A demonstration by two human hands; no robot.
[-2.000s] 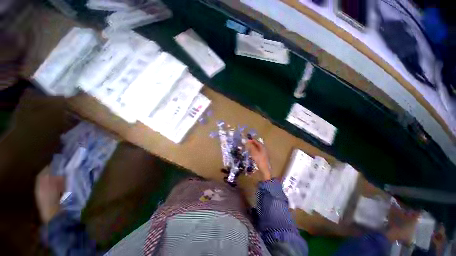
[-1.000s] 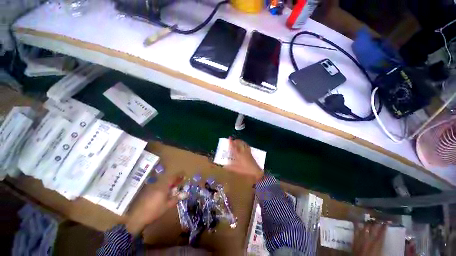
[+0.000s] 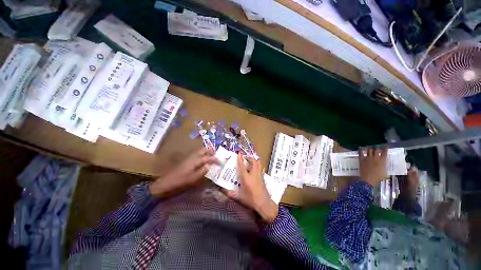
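A slim white printed retail box (image 3: 230, 170) lies tilted across the front of my body, held by both hands. My left hand (image 3: 185, 171) has its fingers at the box's upper left end. My right hand (image 3: 254, 185) grips the box near its middle, thumb and fingers on the printed face. Just beyond the box is a heap of small white, silver and dark accessories (image 3: 225, 138) with small blue-violet squares around it. The heap's near side is partly hidden by the box and my hands.
Overlapping white boxes (image 3: 108, 94) lie at the left, more boxes (image 3: 298, 159) at the right. Loose boxes (image 3: 197, 26) lie on the green belt (image 3: 295, 97). An open carton (image 3: 71, 211) is lower left. A co-worker's hand (image 3: 373, 164) holds a box at the right. A pink fan (image 3: 454, 71) stands upper right.
My right hand has drawn a white box back from the belt's edge to my body. My left hand has moved from beside the heap onto the box. The view has shifted off most of the shelf.
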